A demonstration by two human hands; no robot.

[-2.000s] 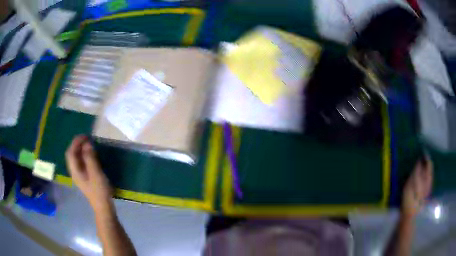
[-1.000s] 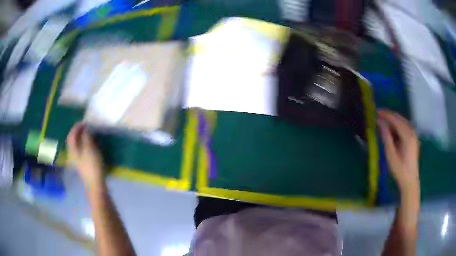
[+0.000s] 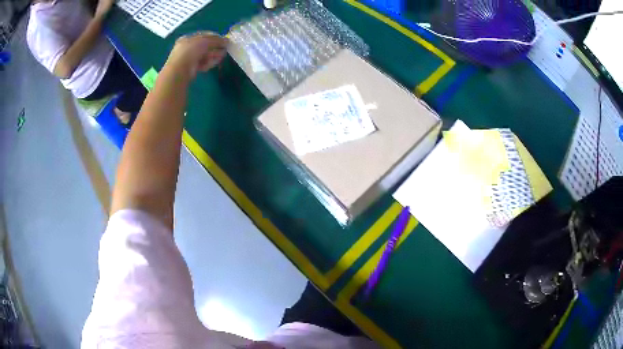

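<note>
My left hand (image 3: 201,53) is stretched forward, fingers curled, at the left corner of a clear blister tray (image 3: 290,44); whether it grips the tray's edge cannot be told. The tray lies over brown board on the green bench. Beside it is a box-shaped stack with a cardboard cover sheet (image 3: 399,112) on top, wrapped in clear plastic. A white label slip (image 3: 329,119) lies on the cardboard. My right hand is out of the picture.
White paper (image 3: 444,194) and yellow paper (image 3: 471,150) lie right of the stack, with a purple stick (image 3: 388,253) nearer me. A black fixture (image 3: 533,272) stands at lower right, a purple fan (image 3: 488,27) at the back. Another person (image 3: 72,44) sits at upper left.
The view has swung left. My left hand has moved forward from the bench's front edge to the blister tray's corner. My right hand has left the picture.
</note>
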